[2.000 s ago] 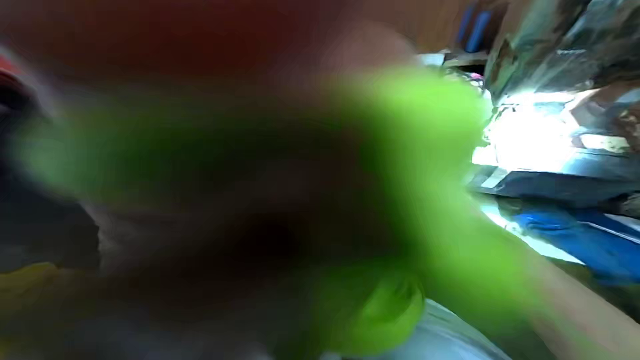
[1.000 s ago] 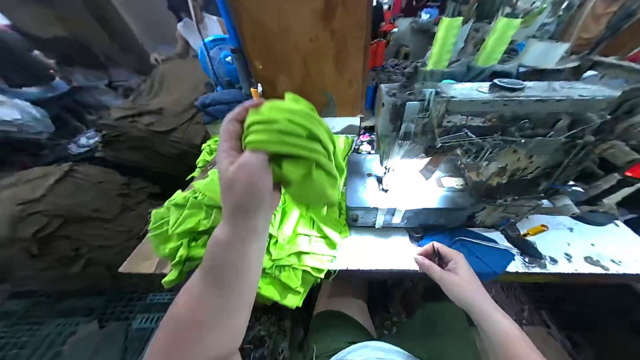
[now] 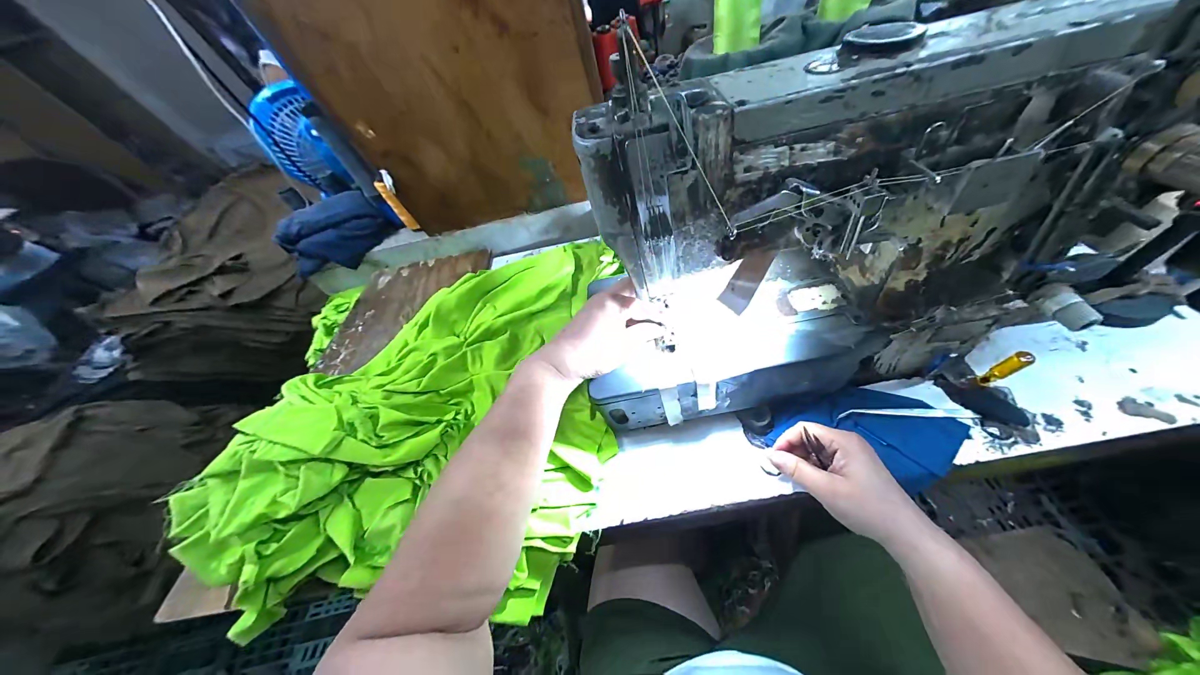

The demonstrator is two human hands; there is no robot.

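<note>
An industrial sewing machine (image 3: pixel 844 178) stands over the table, its needle area brightly lit. My left hand (image 3: pixel 605 337) reaches to the left side of the presser foot (image 3: pixel 664 339); glare hides whether its fingers hold anything. Beneath and beside my left forearm, a large heap of lime-green fabric pieces (image 3: pixel 375 431) spreads over the table's left part and hangs off its front edge. My right hand (image 3: pixel 839 473), near the front edge, is closed on a small dark metal tool (image 3: pixel 816 448), probably thread snips. Blue cloth (image 3: pixel 881 436) lies just behind that hand.
A yellow-handled tool (image 3: pixel 1008 367) lies on the white tabletop (image 3: pixel 1106 375) at right. A wooden board (image 3: pixel 431 103) rises behind the heap, beside a blue fan (image 3: pixel 291 131) and dark blue cloth (image 3: pixel 333 230). Brown fabric piles (image 3: pixel 216 281) stand at far left.
A second ago my left hand held bunched green fabric raised above the heap; now it is down at the needle area and that bunch is no longer raised. My right hand remains near the table's front edge.
</note>
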